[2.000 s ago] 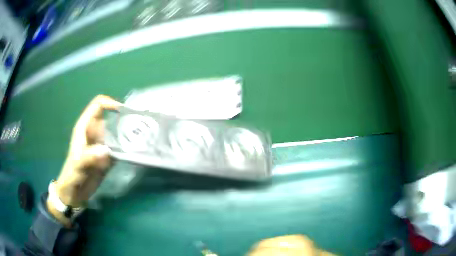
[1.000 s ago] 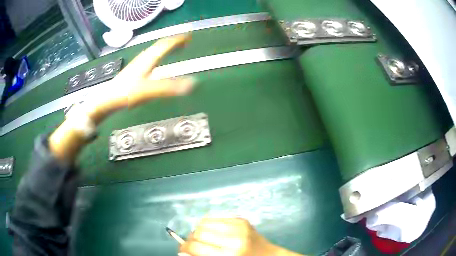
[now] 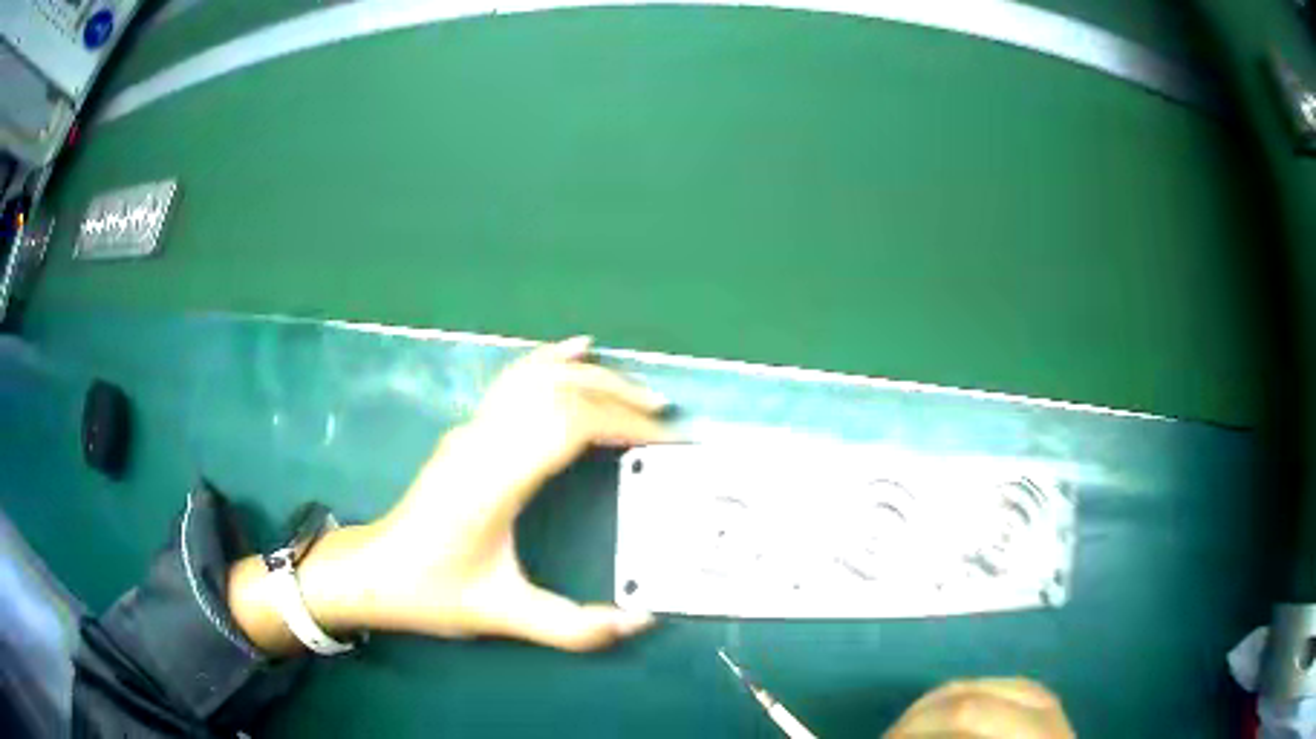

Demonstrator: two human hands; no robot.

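Note:
A metal plate (image 3: 808,570) with three ringed recesses lies on the shiny blue-green bench mat, pale in the glare. My left hand (image 3: 476,505) is at its left end, with the thumb at the lower corner and fingers at the upper corner, spanning its width. My right hand (image 3: 981,712) is cut off by the bottom edge of the picture. A thin pen-like tool (image 3: 772,705) points up-left from beside it, its tip just below the plate; the grip itself is mostly hidden.
The green conveyor belt (image 3: 693,188) runs behind the bench, with another metal plate (image 3: 126,220) at its far left. A small black object (image 3: 104,427) lies at the left of the bench. A metal bracket (image 3: 1289,653) and white cloth (image 3: 1247,660) show at the right edge.
My left hand has come down from over the belt to a plate on the bench. The view has turned left, and the fan is out of view. My right hand still has the tool low in view.

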